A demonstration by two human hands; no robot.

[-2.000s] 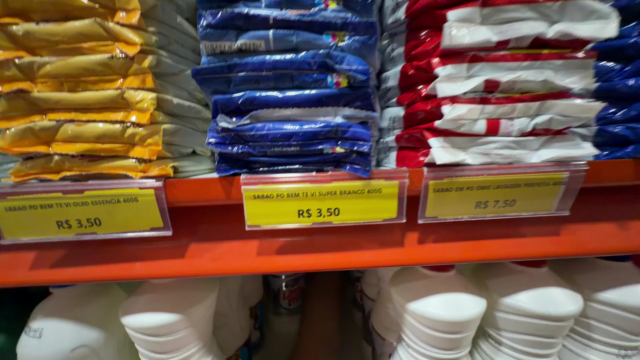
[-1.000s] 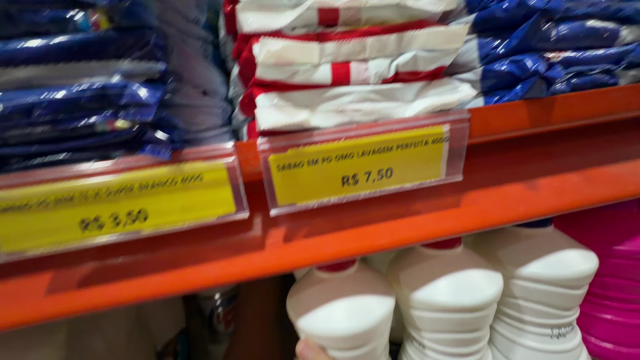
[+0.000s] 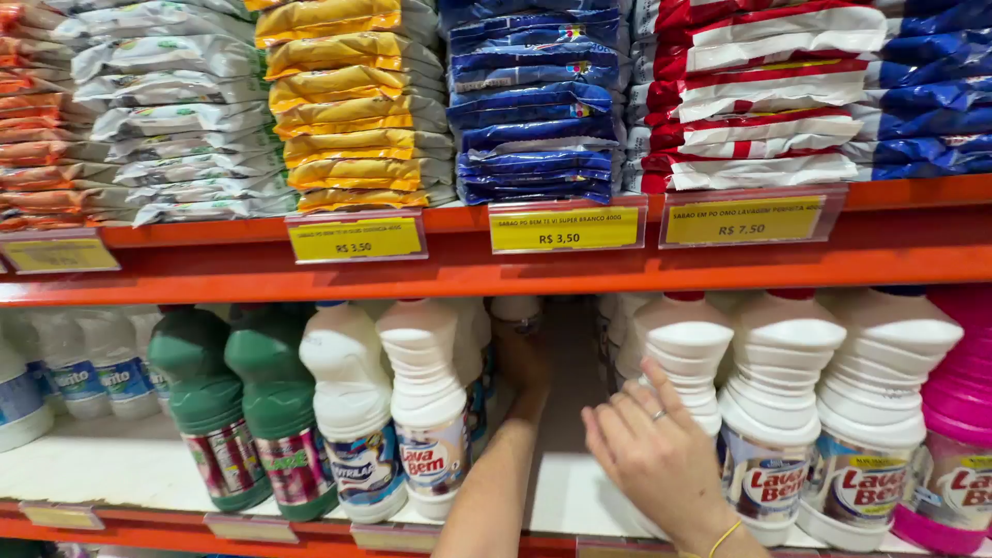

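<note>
My left hand (image 3: 521, 356) reaches deep into the gap between bottle rows on the lower shelf, in shadow beside a white bottle (image 3: 514, 307) at the back; its fingers are hard to make out. Nearer the front, my right hand (image 3: 659, 438), with a ring and a yellow wrist band, lies against a white plastic bottle (image 3: 686, 353) with a red cap, fingers spread over its side. Left of the gap stands a white Lava Bem bottle (image 3: 425, 387). More white Lava Bem bottles (image 3: 775, 387) stand right of my right hand.
An orange shelf edge (image 3: 465, 271) with yellow price tags runs above both arms. Stacked powder detergent bags (image 3: 535, 116) lie on that upper shelf. Green bottles (image 3: 279, 403) and a white bottle with a blue label (image 3: 349, 387) stand left; a magenta bottle (image 3: 957, 387) stands far right.
The view has shifted and now takes in more of the lower shelf. Both hands are in plain sight, where one second ago only fingertips showed at a white bottle and part of an arm in the gap.
</note>
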